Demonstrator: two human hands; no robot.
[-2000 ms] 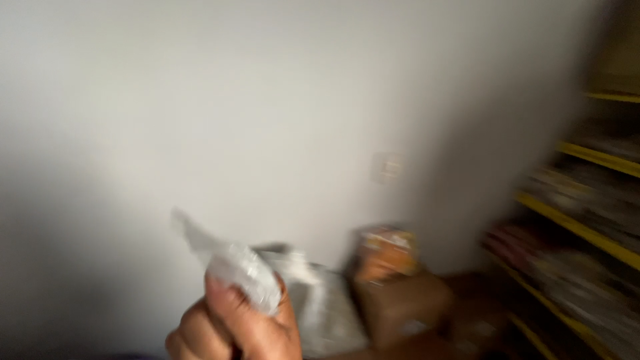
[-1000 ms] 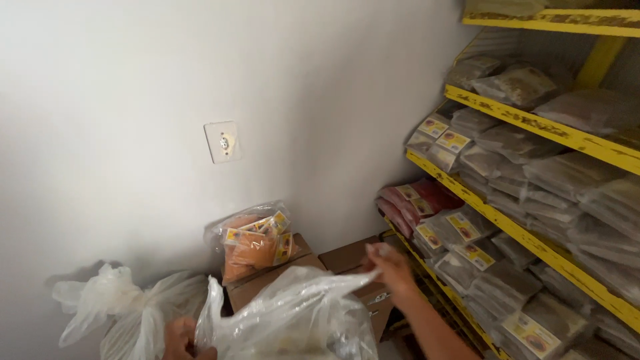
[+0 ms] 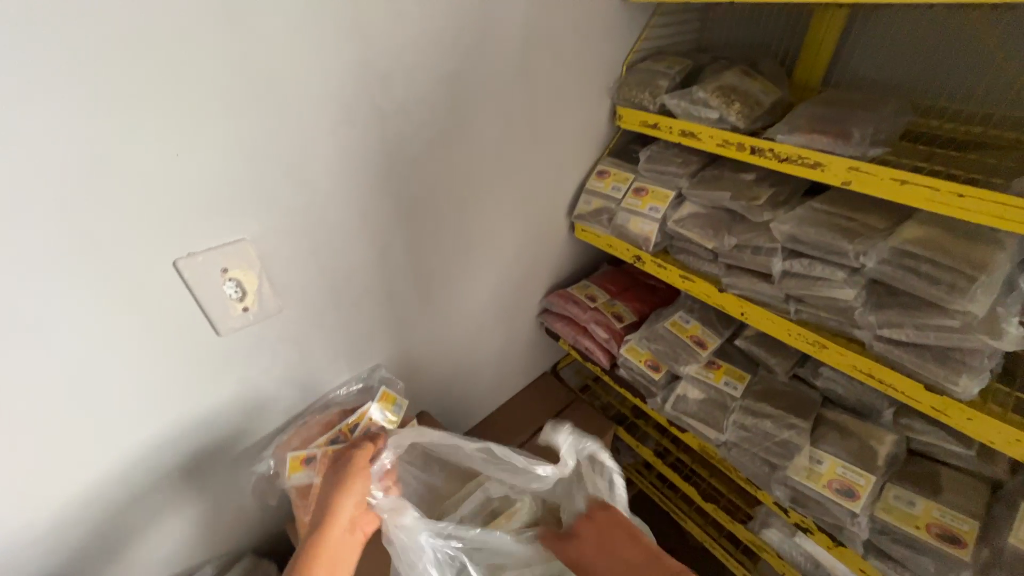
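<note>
At the bottom centre a translucent plastic bag [image 3: 448, 536] stands with its mouth wide, and pale packets show dimly inside. My left hand [image 3: 352, 488] grips the bag's left rim. Just behind that hand lies a clear bag of orange packets [image 3: 300, 436] with yellow labels. My right hand [image 3: 600, 536] is at the right side of the bag's mouth, blurred, its fingers partly hidden by the plastic; whether it holds anything cannot be told.
Yellow metal shelves [image 3: 768, 328] fill the right side, stacked with labelled clear packets of grey-brown goods [image 3: 928, 256] and red packets [image 3: 608, 304]. Cardboard boxes [image 3: 528, 412] stand in the corner. A socket plate [image 3: 228, 288] is on the white wall.
The bag's mouth is spread wider than a second ago. My right hand has come down from above the bag to its mouth. The view has turned toward the shelves.
</note>
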